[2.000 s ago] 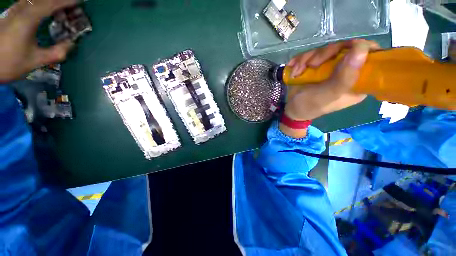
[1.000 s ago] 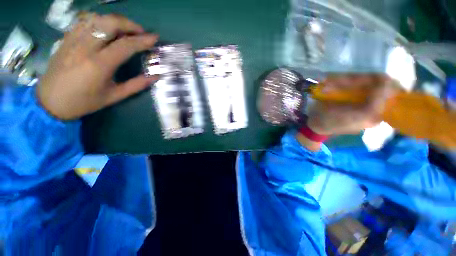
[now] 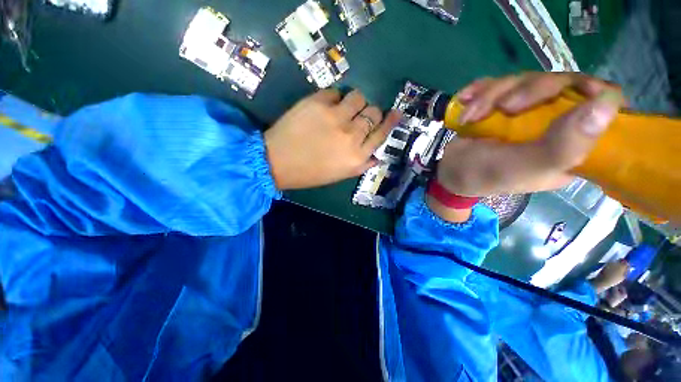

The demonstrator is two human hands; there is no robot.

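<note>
A silver-white phone mid-frame [image 3: 375,183] with a dark strip lies slanted on the green bench. A second frame beside it is mostly hidden by my right hand. My left hand [image 3: 325,142] lies at the first frame's left edge, its fingers on that edge; the thumb is hard to make out. My right hand [image 3: 534,134] grips the yellow-orange electric screwdriver [image 3: 642,160]. Its black nose is over the board end of the frames; the bit tip cannot be made out. The screw dish [image 3: 514,207] shows partly behind my right wrist.
Loose board assemblies [image 3: 224,51] lie beyond my left hand, with another [image 3: 308,41] to their right. A clear plastic tray [image 3: 549,227] is at the right, partly hidden by my right arm. A black cord [image 3: 523,282] crosses my right sleeve. Another person's hand [image 3: 614,274] shows at lower right.
The view has turned and shifted. The screwdriver nose has moved from the screw dish to the frames. My left hand, away at the loose boards two seconds ago, is now at the frame's edge.
</note>
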